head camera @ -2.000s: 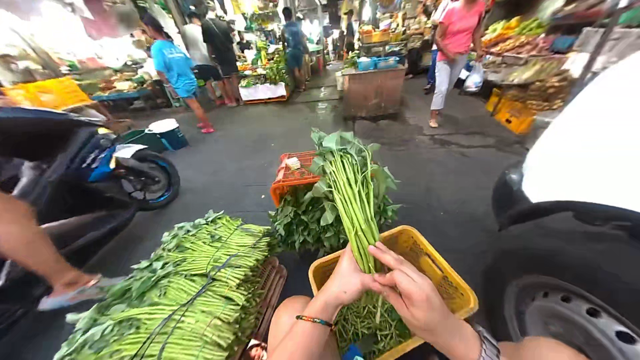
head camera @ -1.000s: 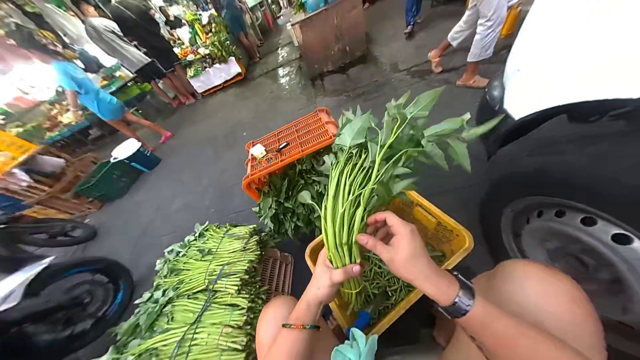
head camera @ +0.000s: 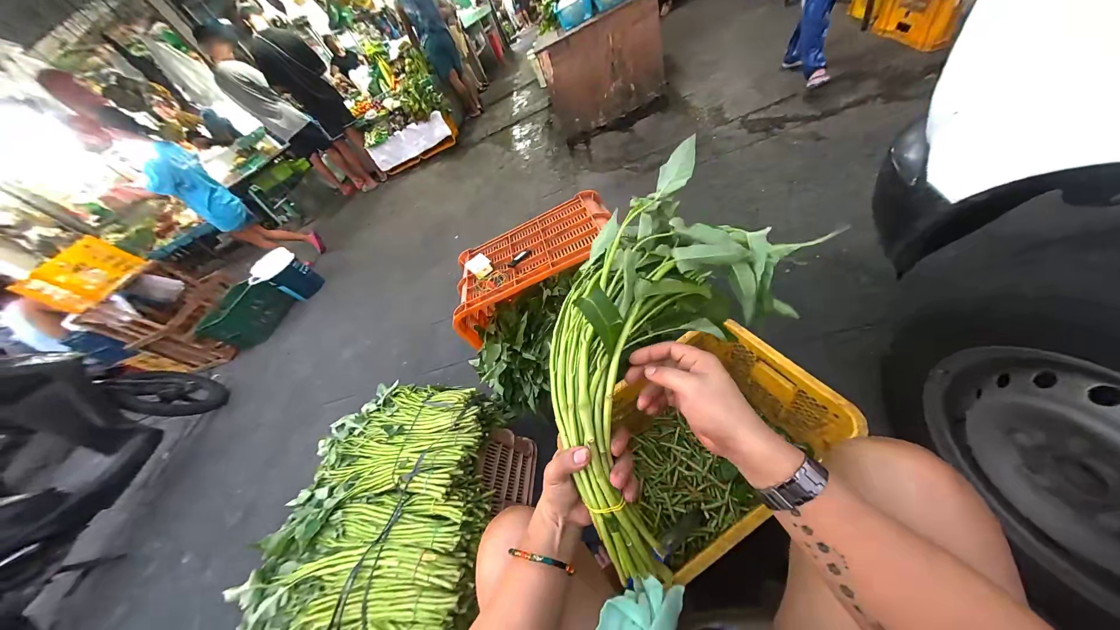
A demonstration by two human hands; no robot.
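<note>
A bunch of long-stemmed leafy greens (head camera: pixel 588 385), banded in yellow near its cut ends, stands tilted in my left hand (head camera: pixel 584 477), whose fingers wrap the stems just above the band. My right hand (head camera: pixel 691 389) is beside the upper stems with its fingers curled and apart; whether a fingertip touches a stem or leaf is unclear. Below the right hand is a yellow plastic crate (head camera: pixel 792 385) with many short cut green stems (head camera: pixel 691 468) inside. A teal cloth or glove (head camera: pixel 641 605) shows at the bunch's lower end.
A large tied stack of greens (head camera: pixel 394 525) lies at the left. An upturned orange crate (head camera: pixel 547 236) bears small items, with leaves (head camera: pixel 521 350) beside it. A vehicle wheel (head camera: pixel 1041 437) is close at right. A motorcycle (head camera: pixel 79 455), stalls and several people are farther off.
My two hands were together around the stems two seconds ago; now the right hand is higher along the bunch, apart from the left. The leafy tops lean to the right. The view has turned.
</note>
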